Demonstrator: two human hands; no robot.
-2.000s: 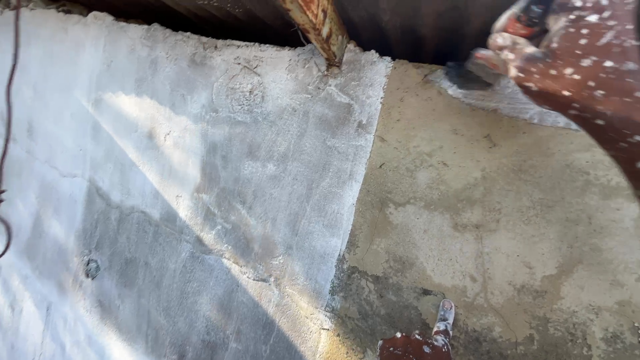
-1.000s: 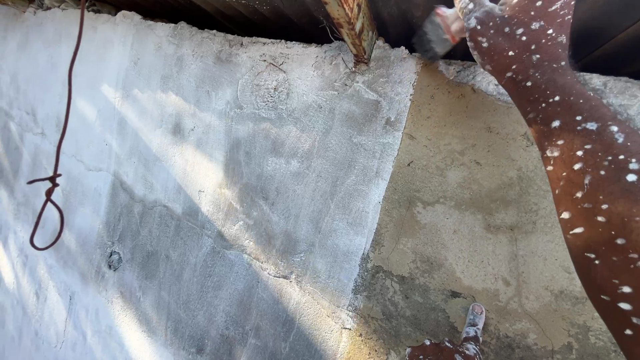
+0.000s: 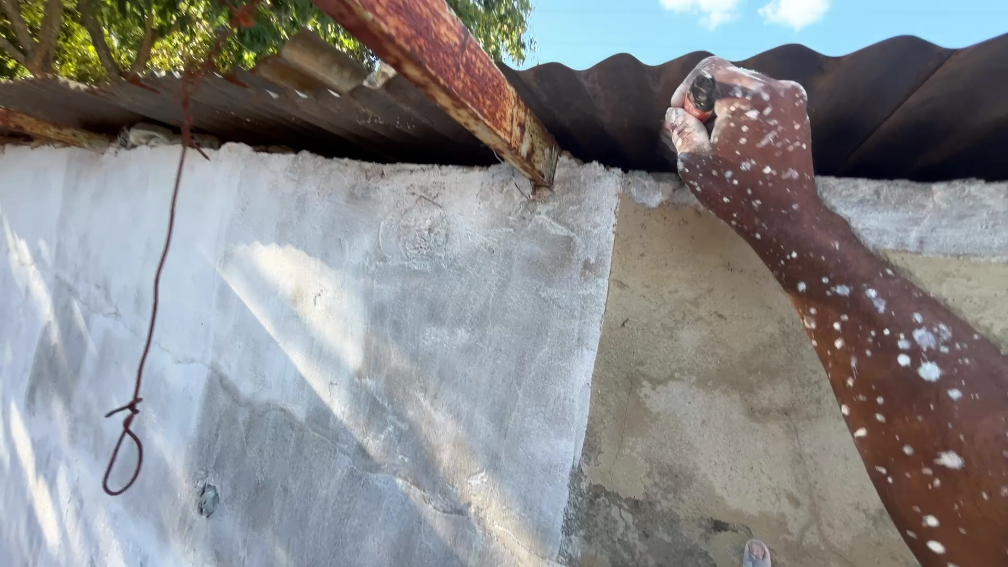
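My right hand (image 3: 744,118), spotted with white paint, is closed around the handle of a paintbrush (image 3: 701,94) at the top of the wall, just under the roof sheet. The handle's end faces me, and the bristles are hidden behind the hand. Of my left hand (image 3: 757,553), only one fingertip with white on it shows at the bottom edge, in front of the bare wall. White coating covers the left part of the wall (image 3: 488,315) and a strip along its top at the right. Bare beige plaster (image 3: 709,370) lies between, with a sharp upright edge.
A rusty metal beam (image 3: 472,79) slants down to the wall top, left of my right hand. Corrugated roofing (image 3: 882,102) runs above the wall. A rusty wire (image 3: 161,268) with a loop hangs at the left. Tree branches and sky show beyond the roof.
The view has tilted up, showing more roof and sky. The brush's bristles, visible one second ago, are now hidden behind my right hand. Less of my left hand shows.
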